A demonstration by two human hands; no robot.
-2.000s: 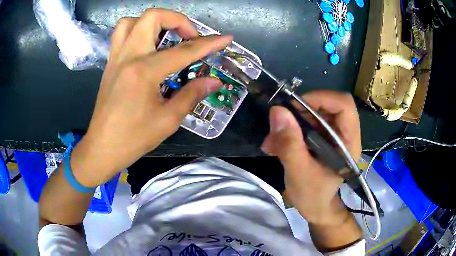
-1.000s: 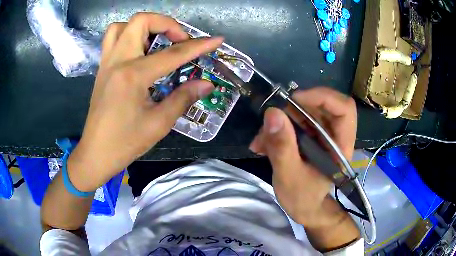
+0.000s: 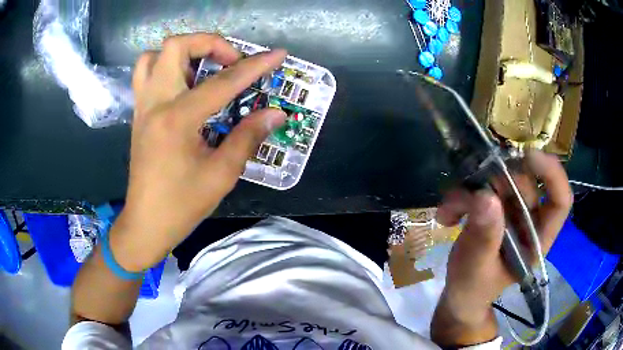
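The white power strip housing (image 3: 311, 78) lies open on the dark bench mat, with a small green circuit board (image 3: 294, 126), metal contacts and thin wires inside. My left hand (image 3: 184, 119) covers its left side, curled fingers at the far edge, thumb and index finger apart over the inside; its palm hides part of the housing. My right hand (image 3: 488, 225) is shut on the soldering iron (image 3: 471, 154), slightly blurred, right of the housing and apart from it. The iron's tip end points up and left, with a pale solder feed tube (image 3: 516, 188) alongside.
Blue disc components (image 3: 429, 46) with long leads lie in a pile at the upper right. A brown cardboard tray (image 3: 495, 92) with cream-coloured pieces is farther right. A clear plastic bag (image 3: 85, 82) holds something white at the upper left. Blue bins (image 3: 51, 246) stand below the bench edge.
My right hand has carried the soldering iron away from the housing to the right. The housing and my left hand have shifted slightly left in view.
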